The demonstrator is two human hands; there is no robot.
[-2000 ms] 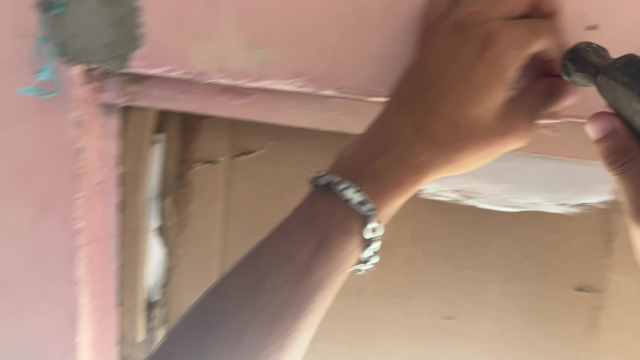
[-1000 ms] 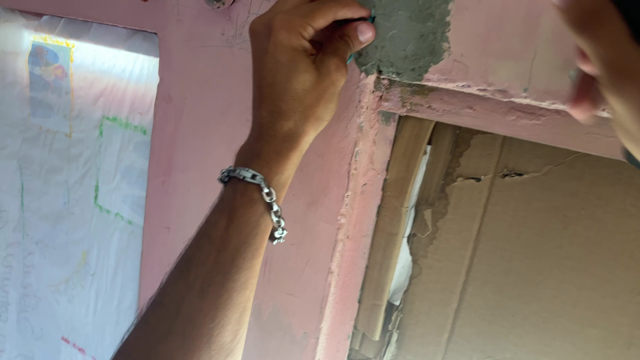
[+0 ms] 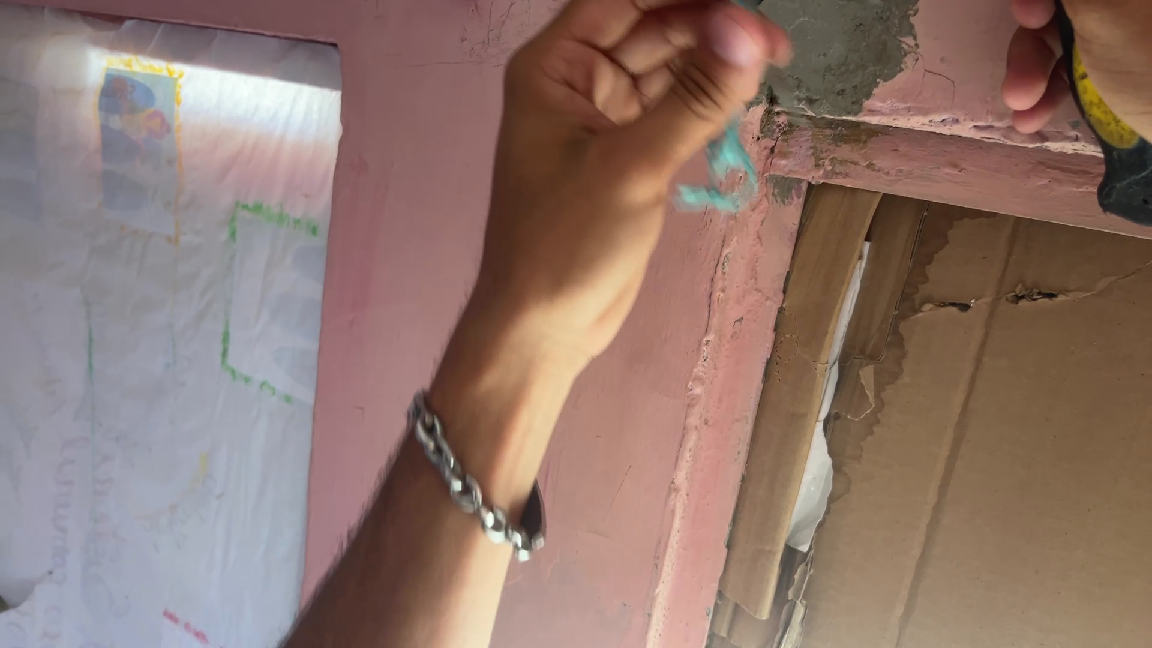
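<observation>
My left hand (image 3: 612,135), with a silver chain bracelet (image 3: 463,486) at the wrist, is raised at the upper middle. Its thumb and fingers pinch together beside a grey cement patch (image 3: 846,54) on the pink wall (image 3: 405,270). A blurred teal cord (image 3: 733,171) hangs from under the fingertips; its upper end is hidden by them. At the top right corner, my right hand (image 3: 1044,72) is closed around the black and yellow handle (image 3: 1102,108) of a hammer, whose head is out of view.
Brown cardboard (image 3: 1035,432), torn and creased, fills the opening at the right, below a rough pink ledge (image 3: 954,162). Folded cardboard strips (image 3: 792,378) stand along its left edge. A white sheet (image 3: 162,360) with coloured markings covers the area at the left.
My left hand has moved left along the wall from over the ledge to the grey patch. The teal cord hung free by the patch two seconds ago. The view has swung left.
</observation>
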